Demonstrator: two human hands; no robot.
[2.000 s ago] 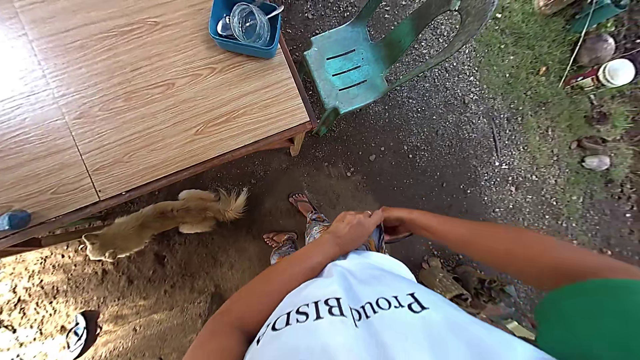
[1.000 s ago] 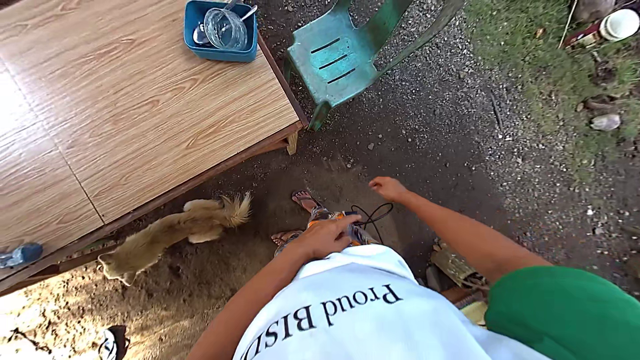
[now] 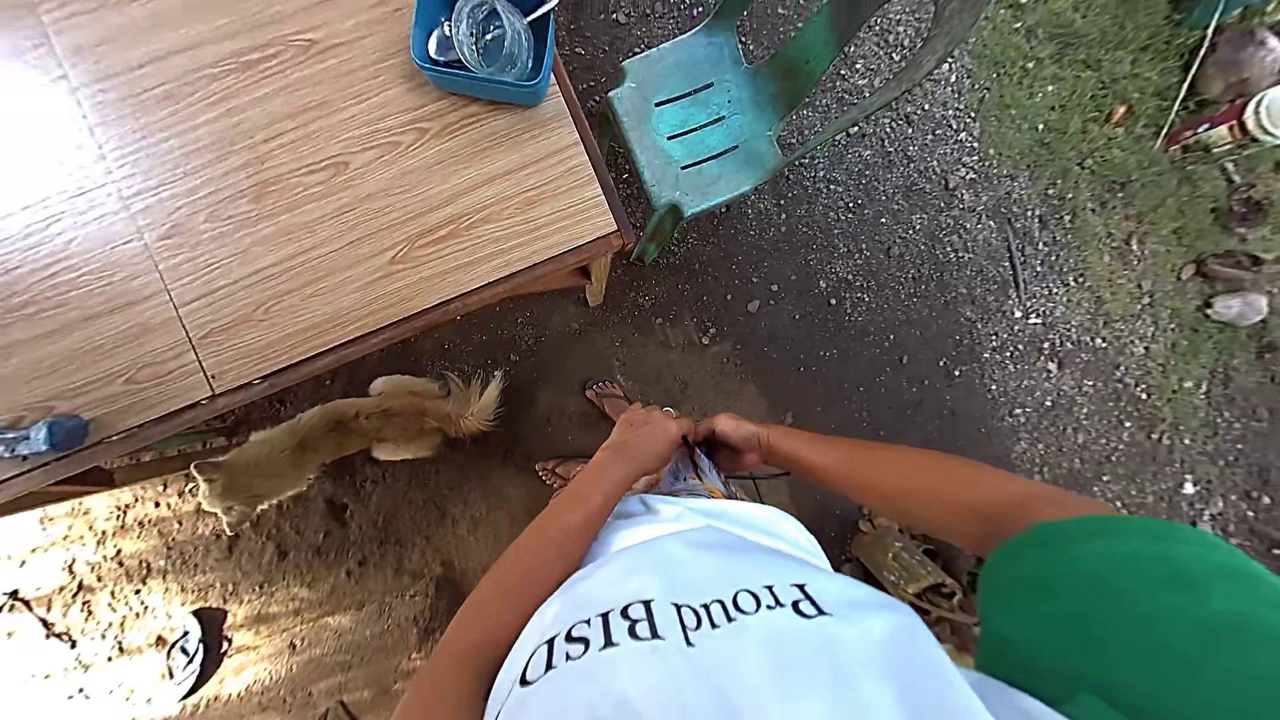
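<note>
My left hand [image 3: 650, 440] and my right hand [image 3: 733, 441] are close together at my waist, just beyond the hem of my white printed shirt [image 3: 700, 620]. Both are closed on a thin dark cord [image 3: 690, 452] at the front of my patterned shorts or trousers [image 3: 695, 478]. A loose dark end of the cord [image 3: 765, 476] sticks out below my right hand. A ring shows on my left hand. The fingertips of both hands are partly hidden. My feet in flip-flops [image 3: 607, 397] stand on the dirt beyond my hands.
A wood-grain table [image 3: 400, 200] at upper left bears a blue container [image 3: 483, 85] with a glass jar [image 3: 492, 40] and a spoon. Beside it stands a green plastic chair [image 3: 700, 120]. A tan dog [image 3: 340, 440] is by the table's edge. Stones [image 3: 1238, 308] and a jar with a white lid lie right.
A second ago my right hand was apart from my left, out to the right with the dark cord looping between them. Now it is back beside my left hand.
</note>
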